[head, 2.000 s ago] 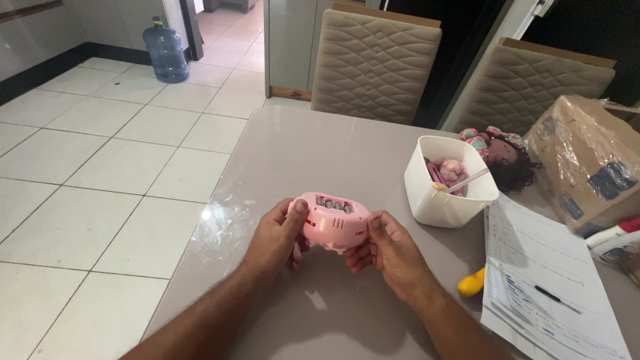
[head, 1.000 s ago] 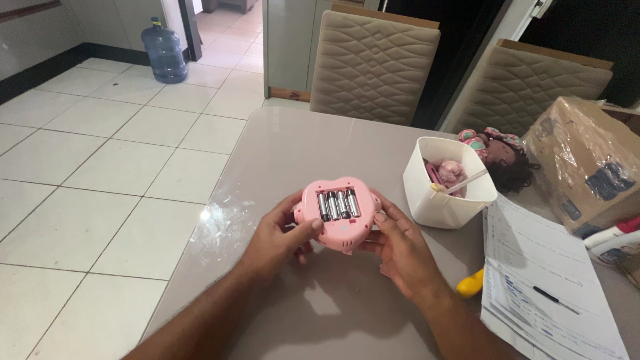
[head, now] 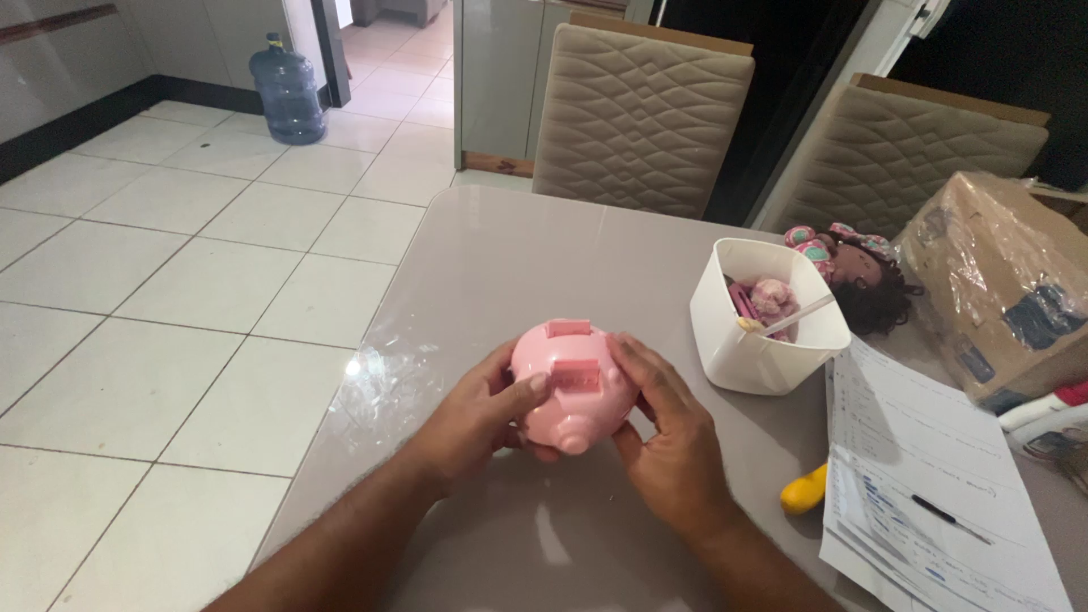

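Observation:
A glossy pink plastic toy (head: 575, 387), rounded, with a knob at its near end and two rectangular recesses or tabs on the side facing me, is held above the table between both hands. My left hand (head: 476, 412) grips its left side, thumb resting on top near the middle recess. Around its right side curl the fingers of my right hand (head: 671, 425). The face with the battery bay is turned out of sight. To the right of the hands stands a white plastic tub (head: 748, 365) with a pink fluffy item, pink pieces and a pale stick inside.
Written papers (head: 926, 459) with a black-tipped screwdriver or pen (head: 943, 516) lie at right, beside a yellow object (head: 804, 490). Behind are a doll (head: 858, 268) and a plastic-wrapped cardboard box (head: 1003, 289). Upholstered chairs (head: 642, 119) stand beyond the table (head: 510, 255). A water jug (head: 289, 93) is on the floor.
The pink toy has been turned over: one second ago its battery bay with several batteries faced me, and now the side with the knob and recesses does. Both hands have shifted their hold.

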